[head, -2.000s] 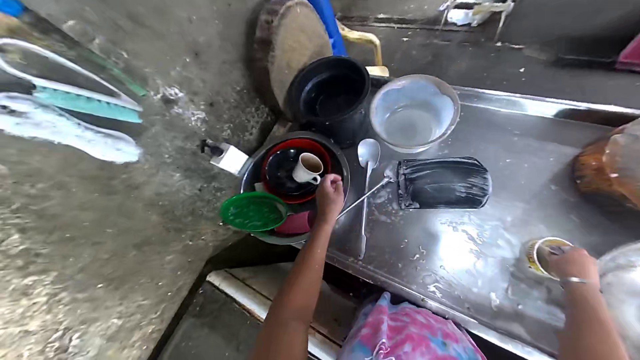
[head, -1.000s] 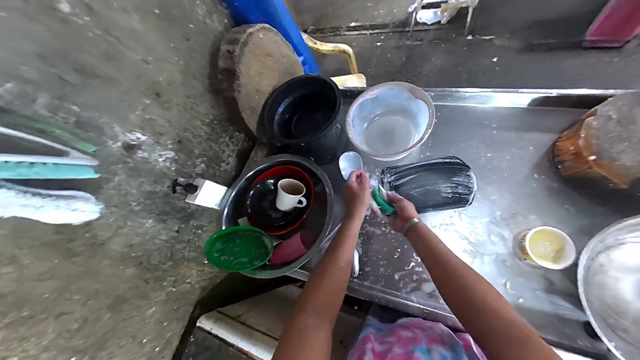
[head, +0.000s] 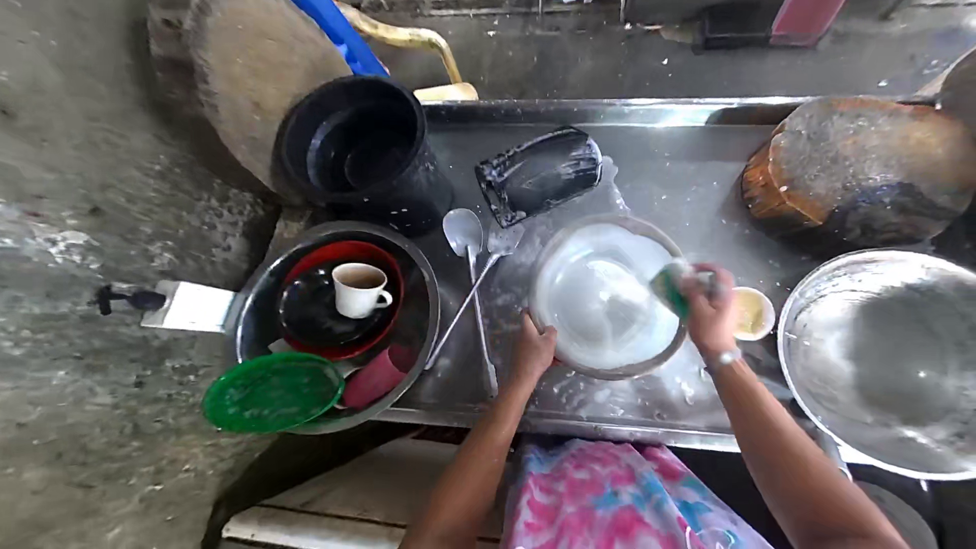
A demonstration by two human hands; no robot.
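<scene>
My left hand (head: pixel 536 347) grips the near left rim of a whitish round bowl (head: pixel 602 297) on the steel counter. In my right hand (head: pixel 709 305) is a green scouring sponge (head: pixel 671 288), held at the bowl's right inner wall. Beside that hand stands a small tub (head: pixel 753 313) with yellowish contents. Left of the bowl lie a metal spoon (head: pixel 463 232) and a metal turner (head: pixel 503 241), their handles crossed. A soapy black container (head: pixel 541 174) lies behind them.
At left, a metal basin (head: pixel 431 305) holds a red-rimmed black bowl (head: pixel 316 316), a white cup (head: pixel 359 290), a pink cup (head: pixel 375 377) and a green strainer or plate (head: pixel 274 391). A black bucket (head: pixel 358 145) stands behind. A chopping block (head: pixel 854 168) and large metal pan (head: pixel 907 358) are at right.
The whitish bowl, earlier beside the black bucket, is now in front of me. My hands have parted from around the sponge; my left now grips the bowl. The black container has shifted.
</scene>
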